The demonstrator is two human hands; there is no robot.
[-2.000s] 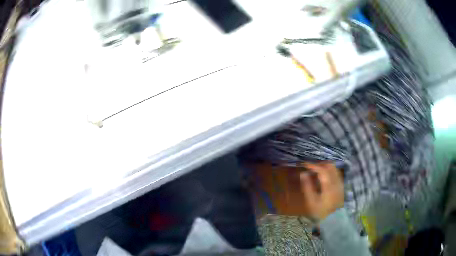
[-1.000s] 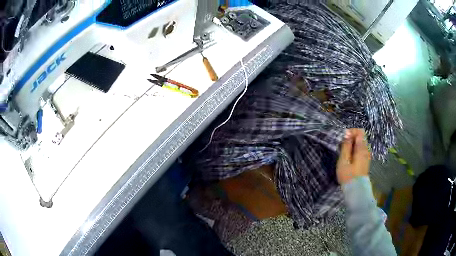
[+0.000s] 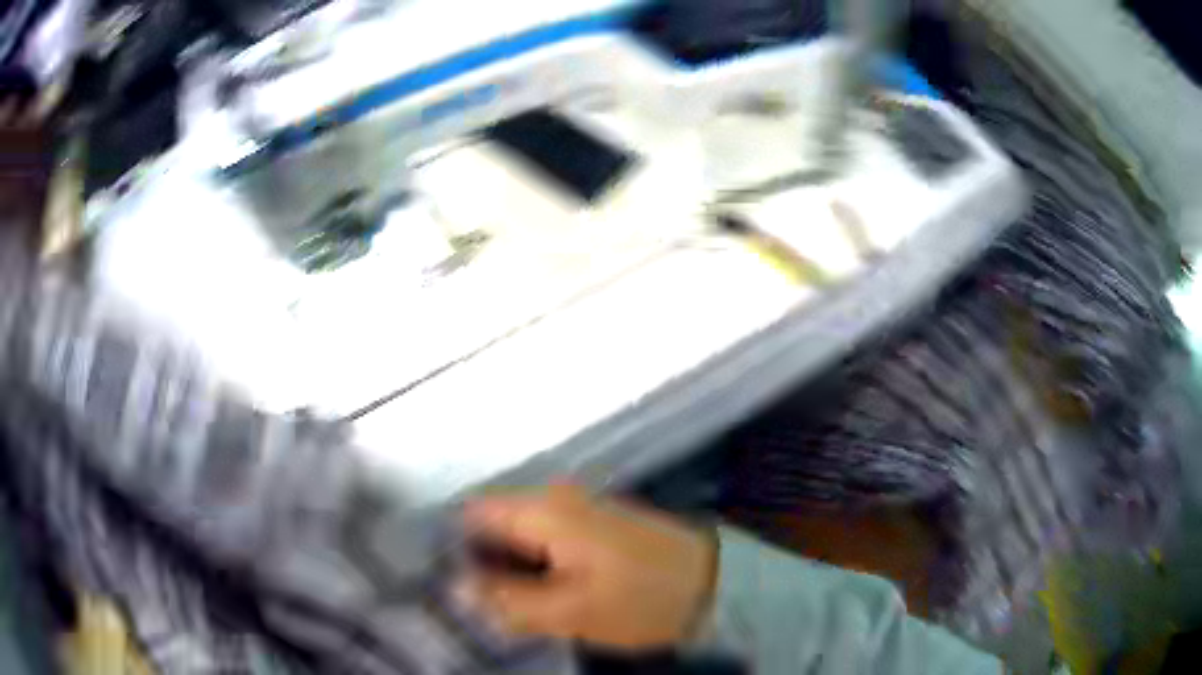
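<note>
The frame is blurred. My right hand point(image 3: 593, 567) is at the lower middle, in front of the table's front edge, with its fingers closed on a plaid garment piece point(image 3: 224, 488). The plaid piece stretches from my hand to the left and covers the left front part of the white table. The sewing machine point(image 3: 435, 106), white with a blue stripe, stands behind. Its needle area point(image 3: 343, 237) has no cloth under it that I can make out. My left hand is not in view.
A black pad point(image 3: 560, 152) lies on the machine bed. Snips point(image 3: 778, 251) and an orange-handled tool point(image 3: 854, 230) lie at the table's right. A heap of plaid pieces point(image 3: 1081, 277) hangs beyond the right edge.
My right hand has moved left from the heap on the right to the table's front, bringing a plaid piece with it. The view has turned left.
</note>
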